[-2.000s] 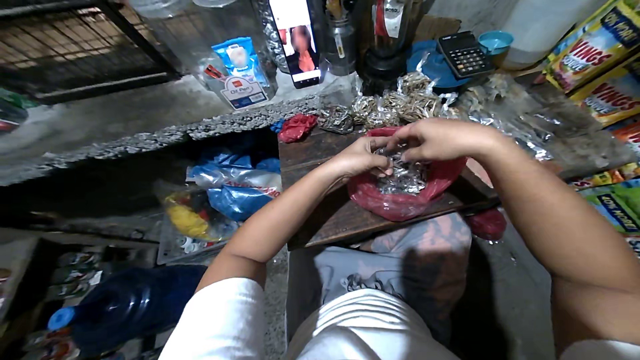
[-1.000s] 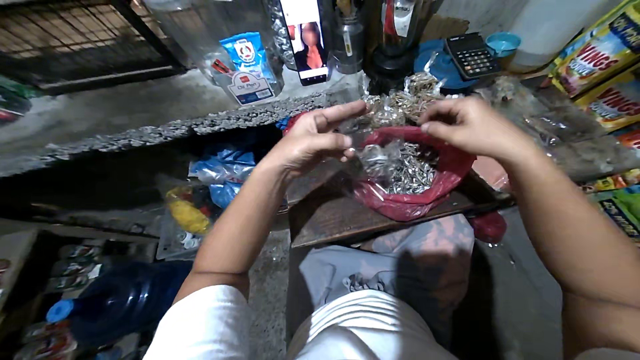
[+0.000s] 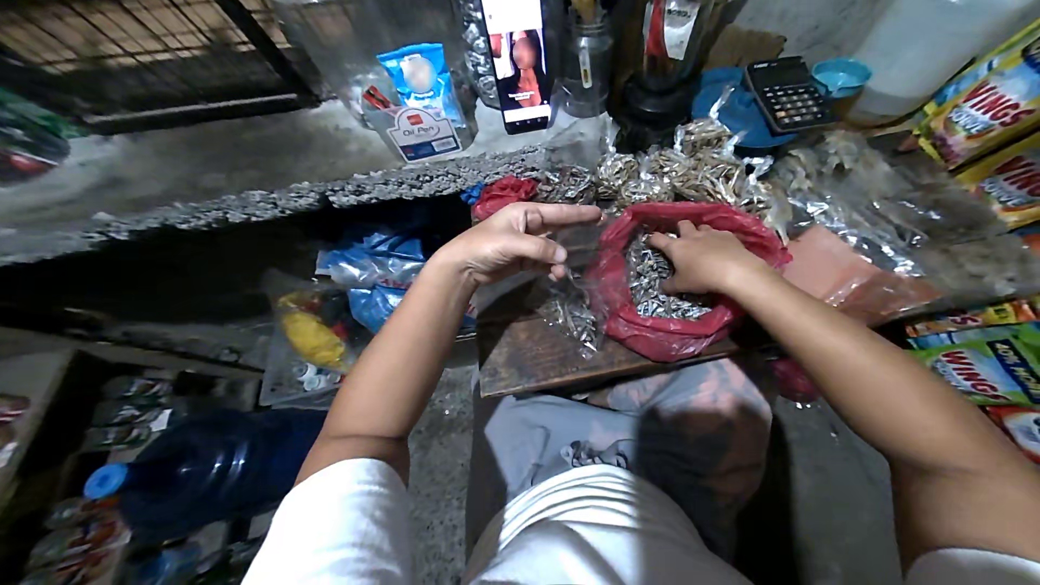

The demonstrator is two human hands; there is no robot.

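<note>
A red plastic bag (image 3: 662, 345) stands with its mouth wide on the wooden board (image 3: 520, 357), and small silvery dried fish (image 3: 650, 284) fill its inside. My right hand (image 3: 707, 258) reaches into the bag with spread fingers on the fish; whether it grips any cannot be told. Left of the bag, my left hand (image 3: 520, 240) holds a small clear plastic bag (image 3: 578, 313) that hangs down with some fish in it. Behind the red bag lie several knotted clear bags of dried fish (image 3: 691, 171) and a knotted red bag (image 3: 505, 195).
A rough concrete ledge (image 3: 244, 175) carries a phone (image 3: 524, 73), a blue packet (image 3: 421, 77) and glass jars. A calculator (image 3: 788, 93) lies at the back right beside a blue cup (image 3: 842, 75). Detergent packets (image 3: 983, 370) are at right; a blue water bottle (image 3: 219, 467) lies lower left.
Both hands were together over the red bag two seconds ago. They have since parted: the left went left with the clear bag, which now hangs with fish in it, and the right went down into the fish.
</note>
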